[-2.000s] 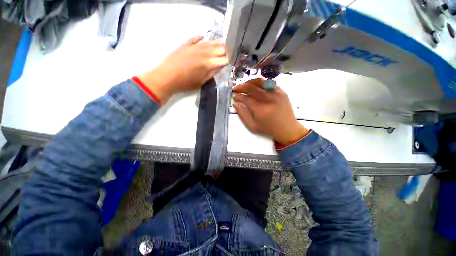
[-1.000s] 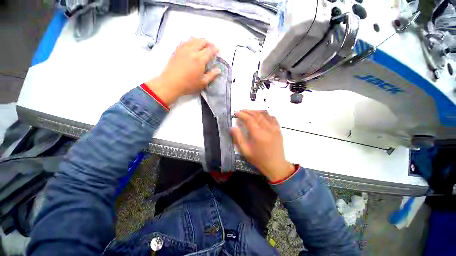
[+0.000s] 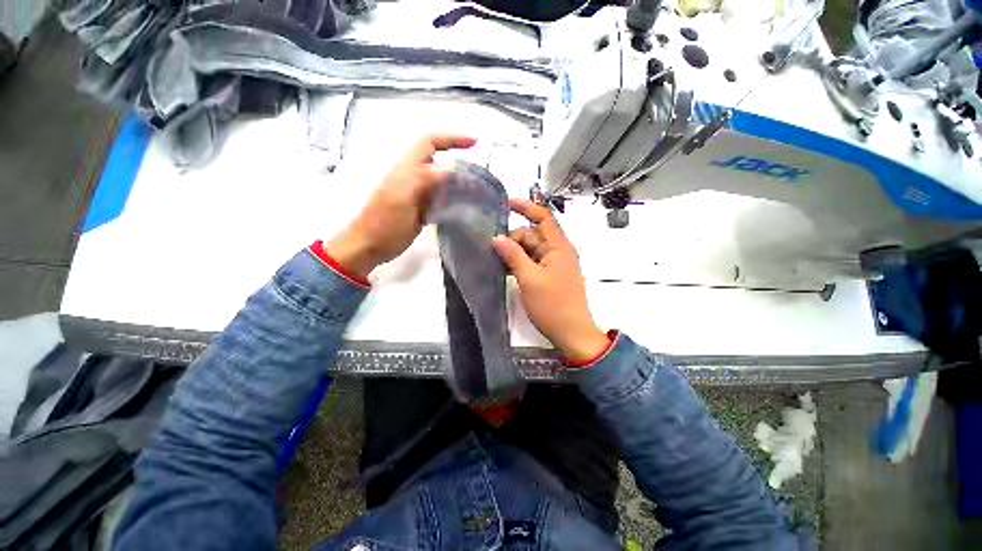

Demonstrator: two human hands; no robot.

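Observation:
A narrow grey and black fabric piece [image 3: 475,285] lies in front of me, its rounded far end between my hands and its near end hanging over the table's front edge. My left hand [image 3: 404,205] is at the far end's left side, fingers apart; that end is blurred, so contact is unclear. My right hand [image 3: 547,274] holds the piece's right edge between thumb and fingers. The white sewing machine [image 3: 743,161] with blue stripe stands to the right. Its needle and foot area [image 3: 542,198] is just beyond my right fingertips, with the piece to its left.
Grey strips [image 3: 355,67] lie across the table's back, joining a heap of grey pieces [image 3: 178,75] at the back left. More dark grey pieces [image 3: 75,441] hang at the lower left. The white table [image 3: 215,253] has a ruler-marked front edge. Another grey pile shows at the top right.
The piece has come away from the needle area, to its left and nearer me. My right hand has moved from beside the needle to the piece's right edge. The view has shifted.

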